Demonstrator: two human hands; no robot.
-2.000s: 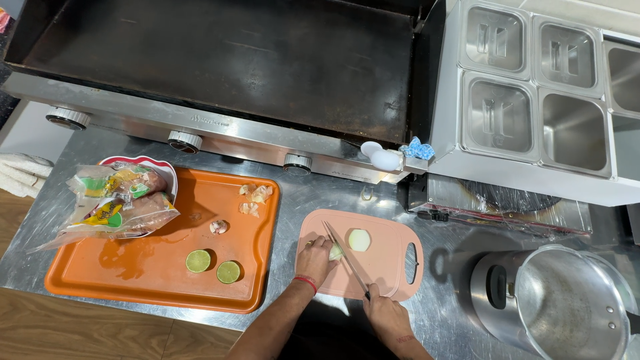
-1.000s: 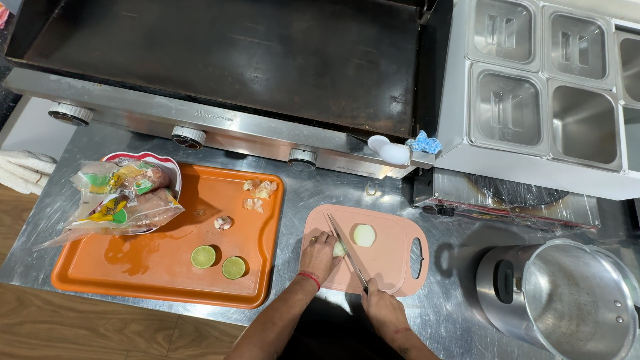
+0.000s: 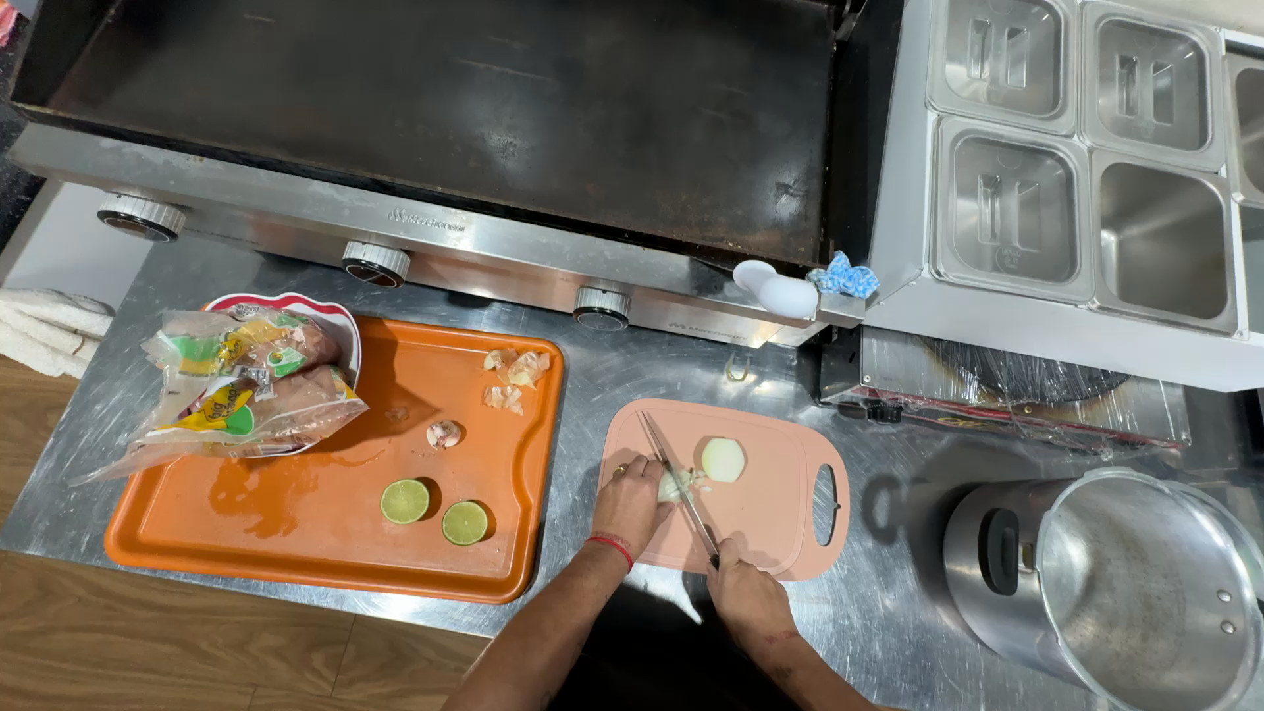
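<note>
A pink plastic cutting board (image 3: 760,513) lies on the steel counter. My right hand (image 3: 746,592) grips a kitchen knife (image 3: 686,494) by its handle, its blade slanting up and left across the board. My left hand (image 3: 632,502) presses a partly cut piece of onion (image 3: 675,485) on the board, fingers bent close beside the blade. Small cut bits lie near the blade. An onion half (image 3: 723,459) rests just right of the knife, touched by neither hand.
Left is an orange tray (image 3: 326,573) with two lime halves (image 3: 405,502), a garlic head (image 3: 443,434), peelings (image 3: 526,368) and bagged meat (image 3: 281,385) in a bowl. Behind stands a griddle (image 3: 474,118). At right are a large metal pot (image 3: 997,583), a plastic-wrapped burner (image 3: 1007,390) and steel food pans (image 3: 1165,242).
Both hands stay at the cutting board, the left on the onion piece and the right on the knife. The blade's angle over the board shifts slightly.
</note>
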